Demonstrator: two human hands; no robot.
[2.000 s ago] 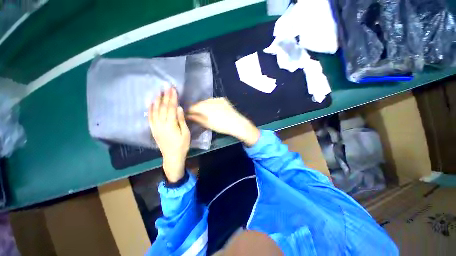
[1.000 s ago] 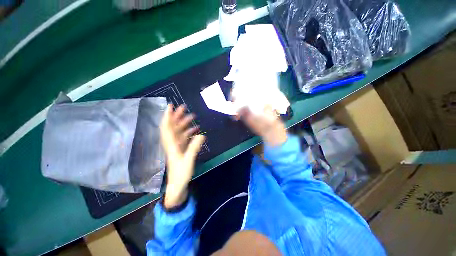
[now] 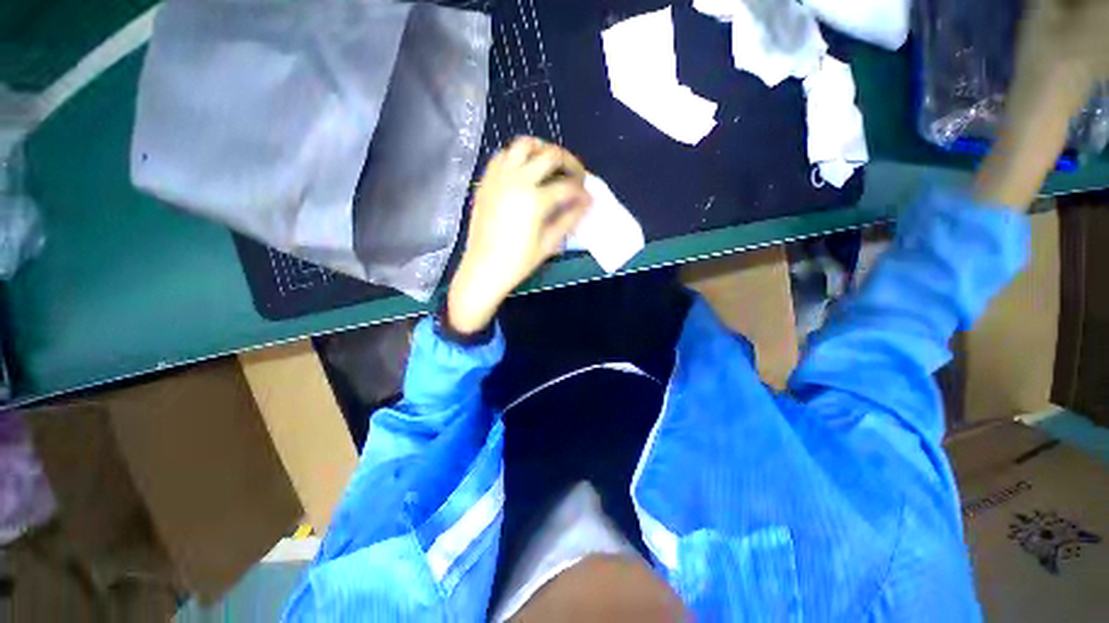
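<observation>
My left hand (image 3: 521,219) is near the bench's front edge, its fingers closed on a white cloth (image 3: 607,226) that sticks out to the right. My right hand (image 3: 1060,55) is reaching to the far upper right, blurred and partly cut off by the edge, over the blue-rimmed tray; whether it holds anything cannot be told. A grey-white protective bag (image 3: 274,128) lies flat at the left, partly on the black work mat (image 3: 572,122), its open end towards my left hand.
Another white cloth (image 3: 657,79) lies on the mat, with crumpled white wipes (image 3: 778,49) to its right. Clear-wrapped dark items (image 3: 967,73) sit at the upper right. Brown cartons (image 3: 195,462) stand below the green bench edge. Clear plastic lies at far left.
My left hand, open and empty before, now grips a white cloth. My right hand has moved from the wipes to the far right. The bag has shifted in view as the head moved.
</observation>
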